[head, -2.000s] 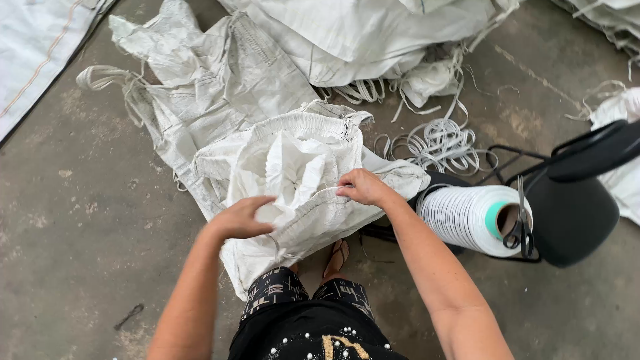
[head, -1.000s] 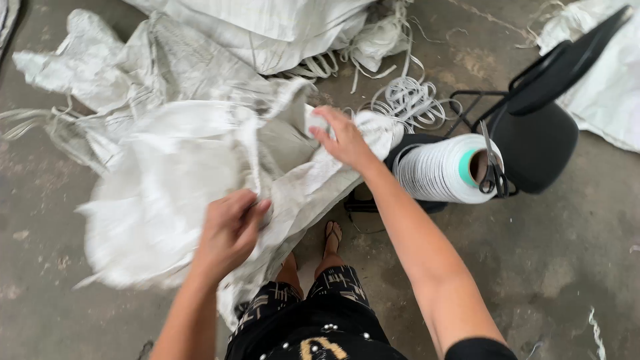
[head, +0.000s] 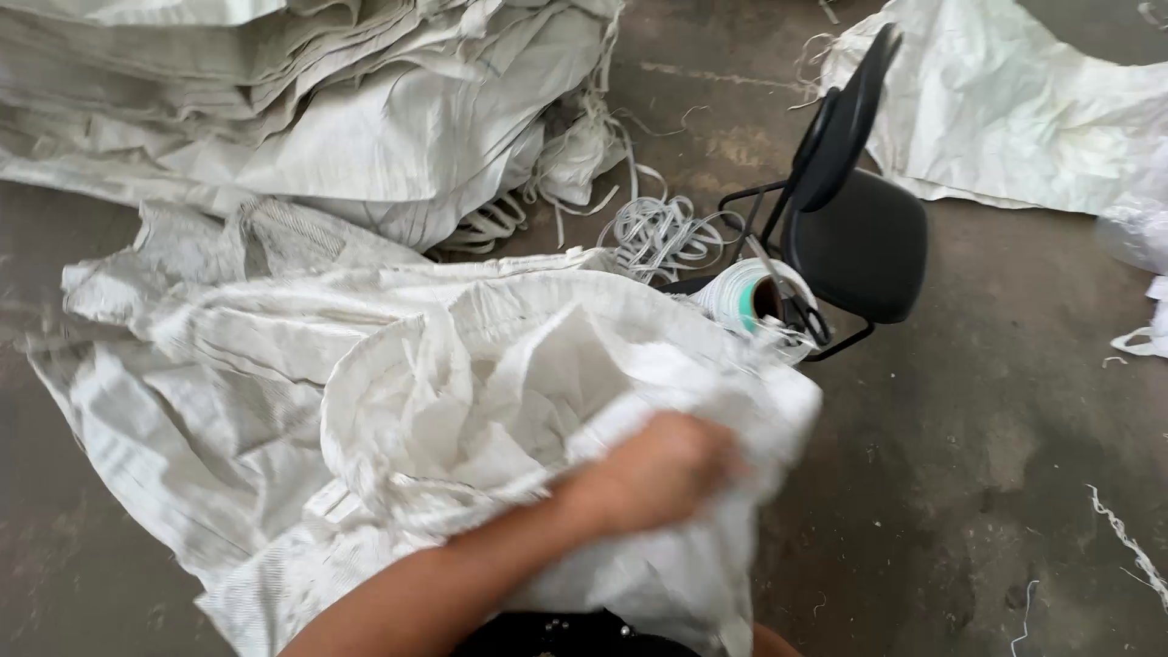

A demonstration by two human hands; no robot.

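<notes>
A large white woven plastic bag (head: 547, 374) lies bunched over my lap, its round, gathered opening facing up and thin white material folded inside. Across its near side reaches my left hand (head: 680, 470), blurred and closed on the bag's cloth. My right hand does not show; a small patch of skin at the bottom edge may be an arm or a leg. Just beyond the bag's right corner, a cone of white tape (head: 730, 294) with a green-rimmed core has dark-handled scissors (head: 805, 321) at its end.
A thick stack of white woven sheets (head: 411, 137) fills the upper left. Loose white tape (head: 662, 233) lies coiled on the concrete floor (head: 958, 429). A black chair (head: 858, 246) stands to the right, with another white sheet (head: 995, 119) behind it. Thread scraps (head: 1127, 538) lie at lower right.
My left hand has crossed to the right over the bag. My right hand, visible in both earlier frames, is out of sight. The bag's cloth now spreads up against the tape cone.
</notes>
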